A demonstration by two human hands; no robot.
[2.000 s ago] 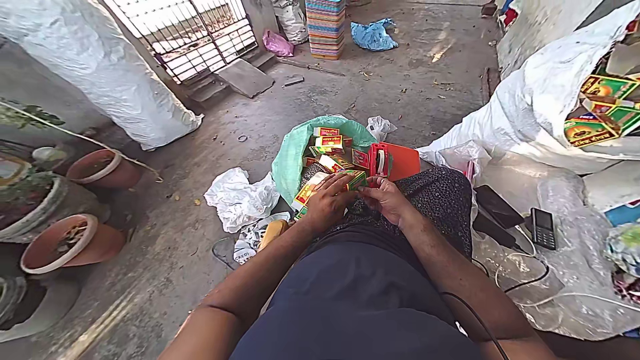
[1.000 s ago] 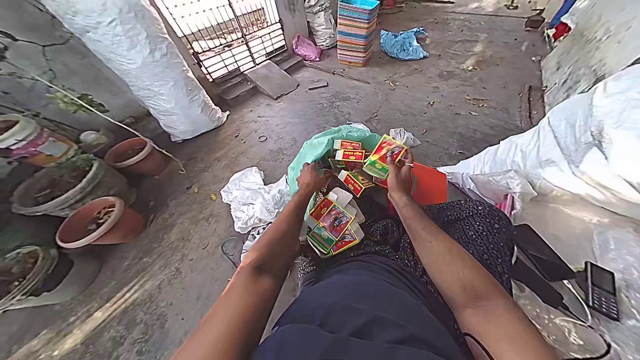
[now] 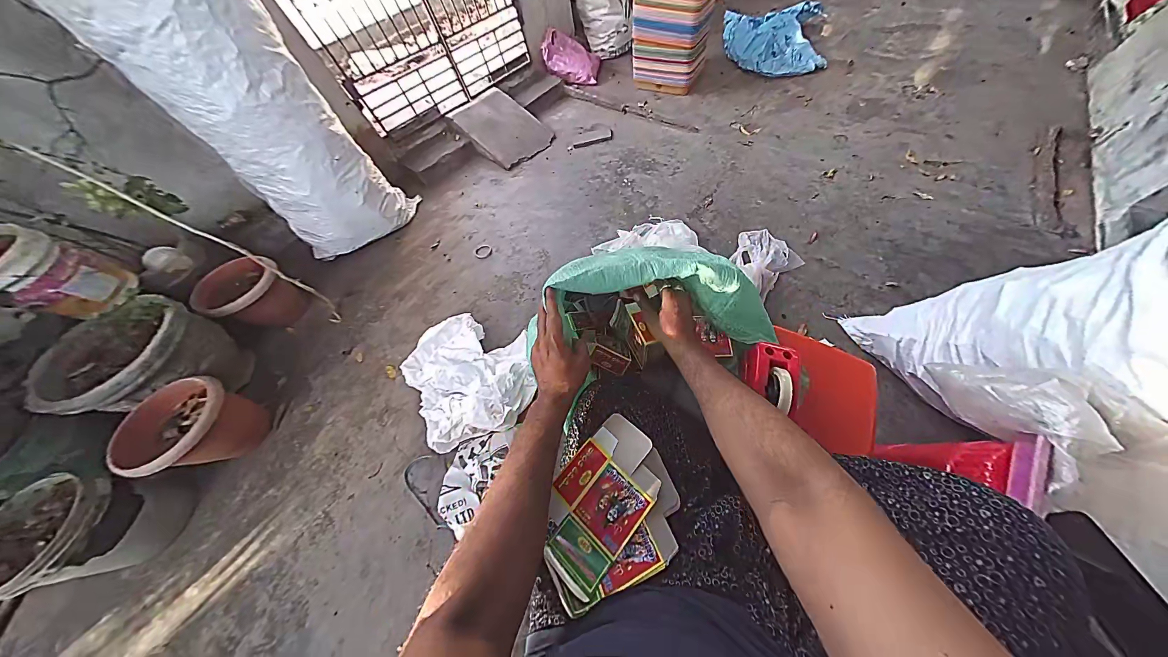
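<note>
A green plastic bag (image 3: 639,266) stands between my knees with several small printed cardboard boxes (image 3: 610,358) inside. My left hand (image 3: 558,354) grips the bag's left rim, thumb toward its mouth. Inside the opening is my right hand (image 3: 671,315), at the boxes, its fingertips partly hidden; whether it holds one cannot be told. Flat printed cartons (image 3: 610,511), red, yellow and green, lie in a loose pile on my lap. Right of the bag, a red tape dispenser (image 3: 774,376) rests by an orange plastic seat or board (image 3: 835,392).
Crumpled white plastic (image 3: 470,379) lies left of the bag. Potted plants (image 3: 187,424) line the left side, near a tall white sack (image 3: 265,119). Another white sack (image 3: 1049,319) lies at right. A colourful stack (image 3: 671,46) and blue plastic (image 3: 776,41) are farther off.
My right hand has gone down into the bag; one second ago it held a printed carton above it. My left hand is now at the bag's left rim, which stands higher over the boxes.
</note>
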